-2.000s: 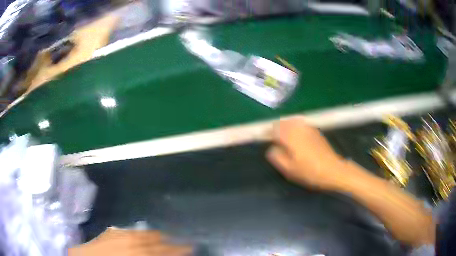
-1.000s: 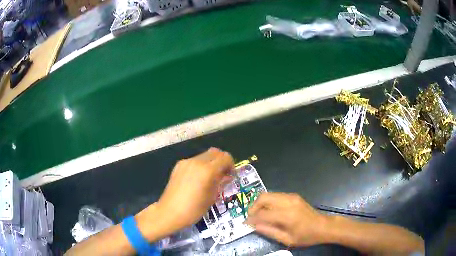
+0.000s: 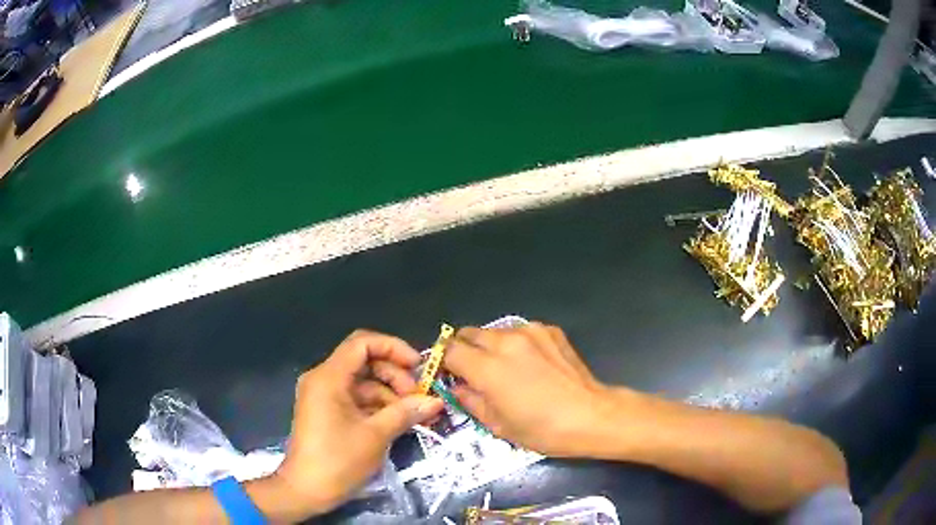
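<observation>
A brass contact strip stands tilted between my two hands, above an open white socket housing. My left hand, with a blue band at the wrist, pinches the strip's lower end with thumb and fingers. My right hand is at the strip's upper part and covers much of the housing; its fingertips are partly hidden, so its grip is unclear. A green wire shows just under the strip. White wires lie at the housing's near side.
A clear plastic bag lies left of my left hand. Stacked housings stand at far left. Another housing shows at the bottom edge. Brass piles lie at right. Bagged units lie on the green belt, beside a grey post.
The brass strip, earlier lying at the housing's far edge, is now raised and tilted between my hands. My left hand has moved left and down; my right hand has moved up and left over the housing.
</observation>
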